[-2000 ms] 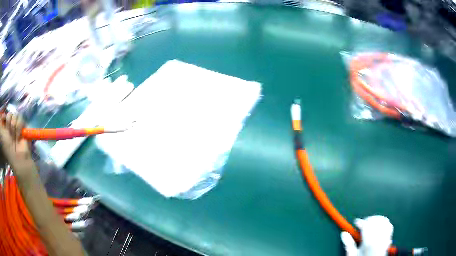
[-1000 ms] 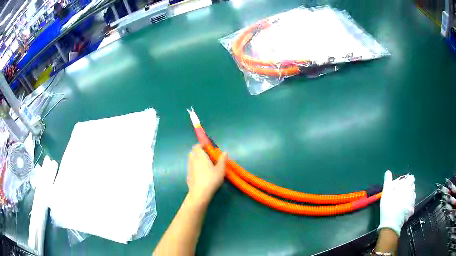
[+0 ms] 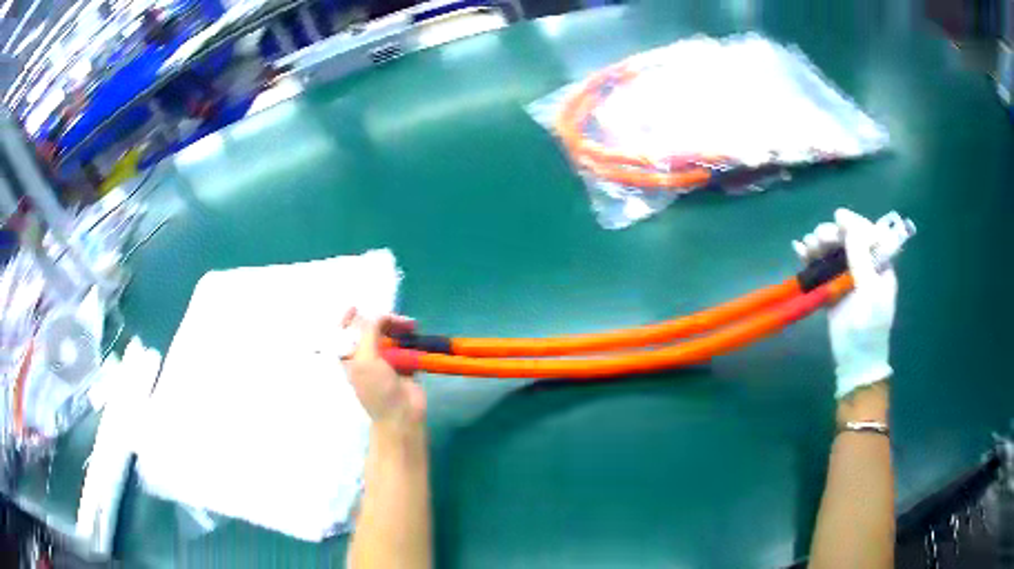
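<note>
Two orange cables (image 3: 623,350) run side by side between my hands, bowed slightly, with a shadow beneath them on the green table. One has black end bands, the other red end sleeves. My bare left hand (image 3: 384,361) is closed around their left ends, over the right edge of the bag stack with a white sheet on top (image 3: 261,400). My right hand (image 3: 862,278), in a white glove, is closed around their right ends. Silver lugs (image 3: 898,236) stick out past the glove. The lugs at the left end are blurred and mostly hidden.
A clear bag (image 3: 723,111) with orange cables lies at the back of the green table (image 3: 478,222). A long white block (image 3: 111,456) lies left of the bag stack. A round fan (image 3: 69,347) and clear plastic are at the far left, blurred.
Both cables have been raised and straightened. My left hand has moved left to the cable ends, over the white sheet. My right hand has moved up and back with the other ends.
</note>
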